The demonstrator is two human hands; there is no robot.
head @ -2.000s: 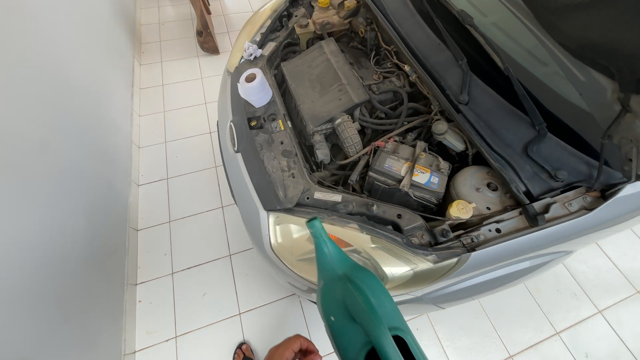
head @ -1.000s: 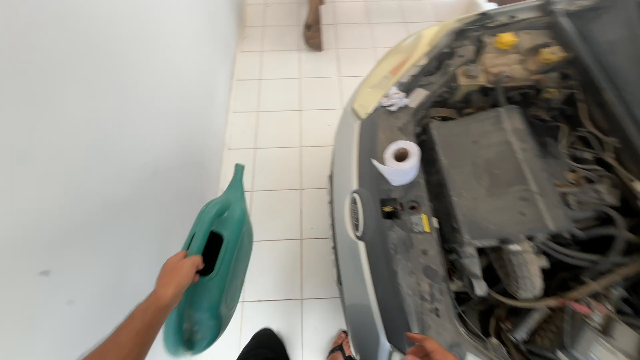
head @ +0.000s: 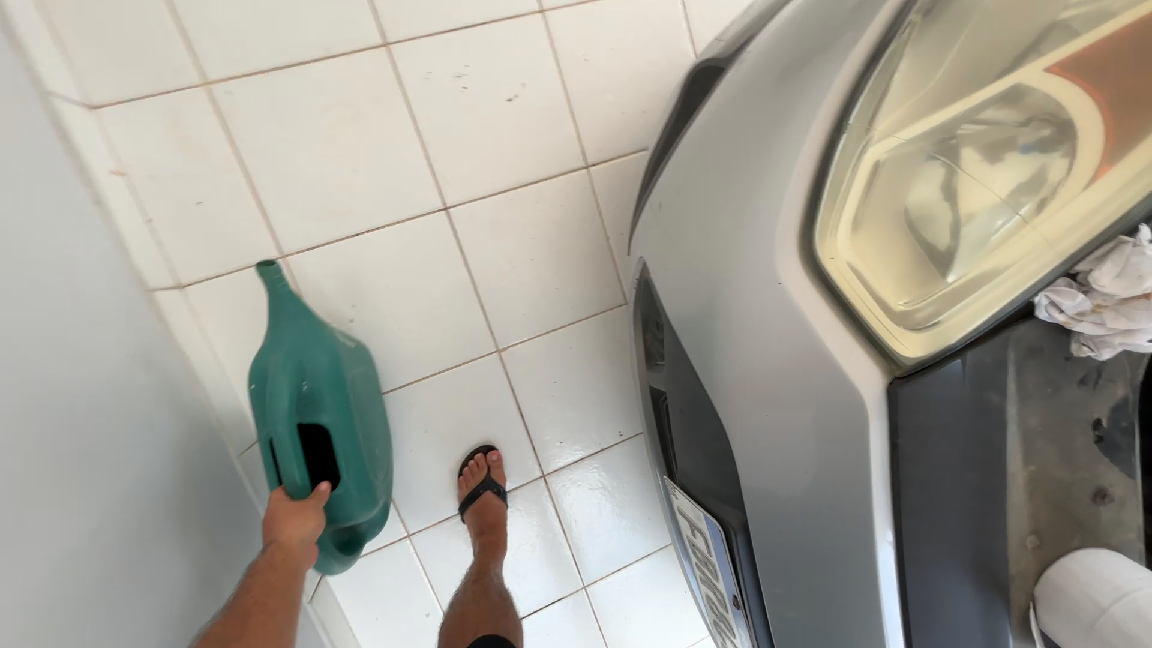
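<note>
A green plastic watering can (head: 360, 387) is held by its handle in my left hand (head: 295, 522), at the left beside the wall. Its narrow spout points away from me, toward the top of the view, and a dark opening shows near my fingers. The can hangs over the tiled floor. My right hand is out of view.
A silver car's front bumper (head: 765, 297) and clouded headlight (head: 972, 198) fill the right side. Crumpled white paper (head: 1102, 297) and a white paper roll (head: 1093, 598) rest on its front panel. A white wall (head: 72, 405) runs along the left. My sandalled foot (head: 483, 486) stands on the tiles.
The view has swung down toward the floor and bumper. The green can was over the headlight two seconds ago and is now by the wall. My right hand, at the bottom edge one second ago, has left view.
</note>
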